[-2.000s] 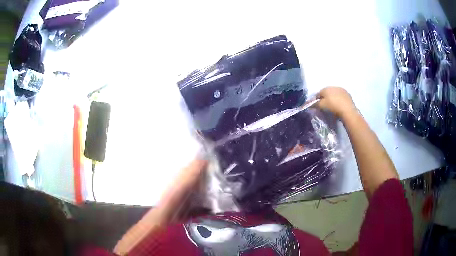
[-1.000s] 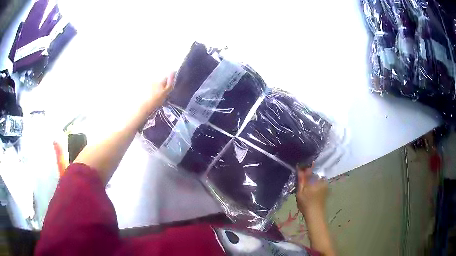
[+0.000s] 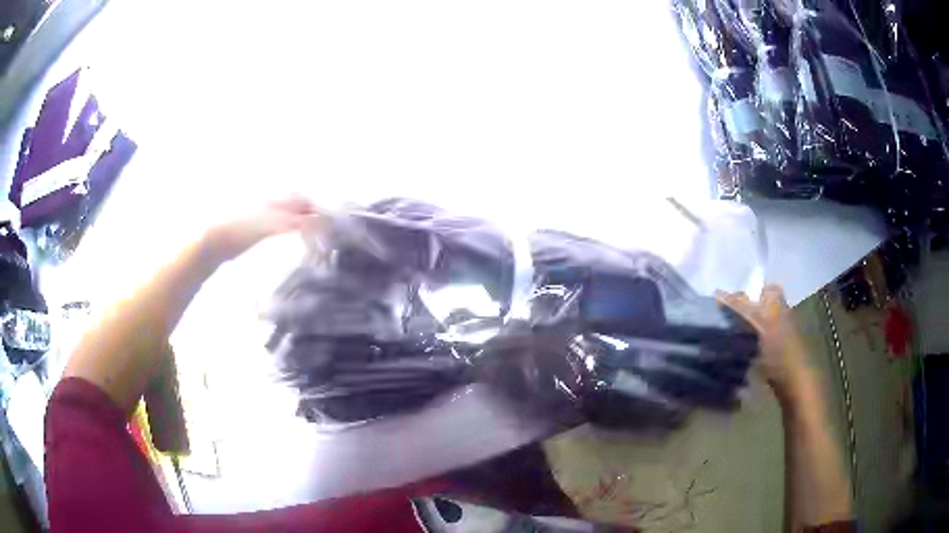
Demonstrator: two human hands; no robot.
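A tied bundle (image 3: 489, 323) of dark bagged garments is in front of me, blurred. It is tipped so that its layered side edges face me, and a white tie (image 3: 521, 273) crosses its middle. My left hand (image 3: 291, 221) holds the plastic at its upper left end; the fingers are blurred. My right hand (image 3: 758, 318) grips its right end, with the fingers partly hidden behind it.
A row of tied bundles (image 3: 801, 104) stands at the table's upper right. Loose purple bagged pieces (image 3: 65, 156) lie at the far left. A dark phone (image 3: 167, 401) lies near my left forearm, beside a yellow and red edge. The table's front edge runs below the bundle.
The bundle was pulled by its tie, then lay with its crossed tie facing up. Now it is turned and tipped onto its side. Both hands have moved to its ends.
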